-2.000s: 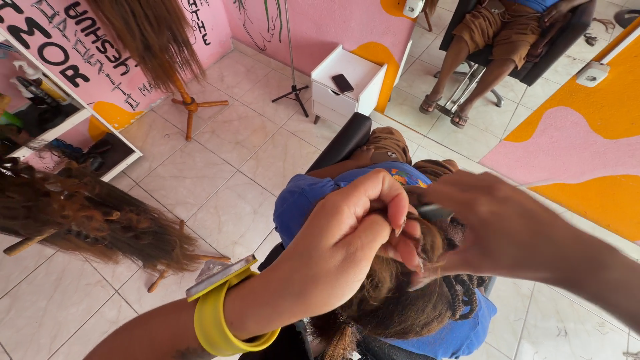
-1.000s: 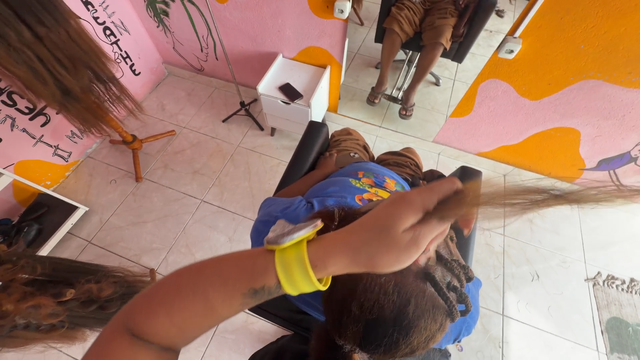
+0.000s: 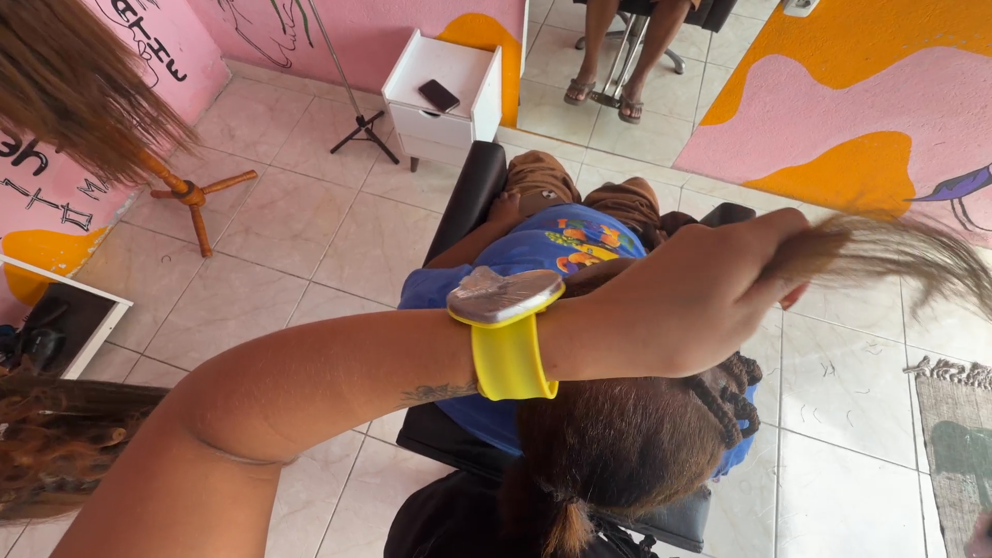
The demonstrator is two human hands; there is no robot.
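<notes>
My left hand [image 3: 682, 298], with a yellow wristband [image 3: 511, 356] on its wrist, is closed around a loose lock of brown hair [image 3: 868, 252] whose ends fan out to the right. It is raised above the head of a person seated in a black salon chair [image 3: 473, 194]. That person's dark hair [image 3: 620, 442] is tied in a small ponytail [image 3: 570, 527] at the lower middle. Several braids or twists [image 3: 728, 395] lie along the right side of the head. The person wears a blue printed shirt [image 3: 573, 232]. My right hand is not in view.
A white cabinet [image 3: 484, 93] bears a phone [image 3: 439, 95]. Hair hangs by a wooden tripod stand [image 3: 194, 194] at upper left, with more hair [image 3: 62, 442] at lower left. A black metal stand [image 3: 363, 128] is near the wall. A fringed rug [image 3: 957, 434] lies at right.
Two seconds ago both hands were together at the seated person's hair. My right hand has since left the view; my left hand has moved rightward, holding the loose lock out.
</notes>
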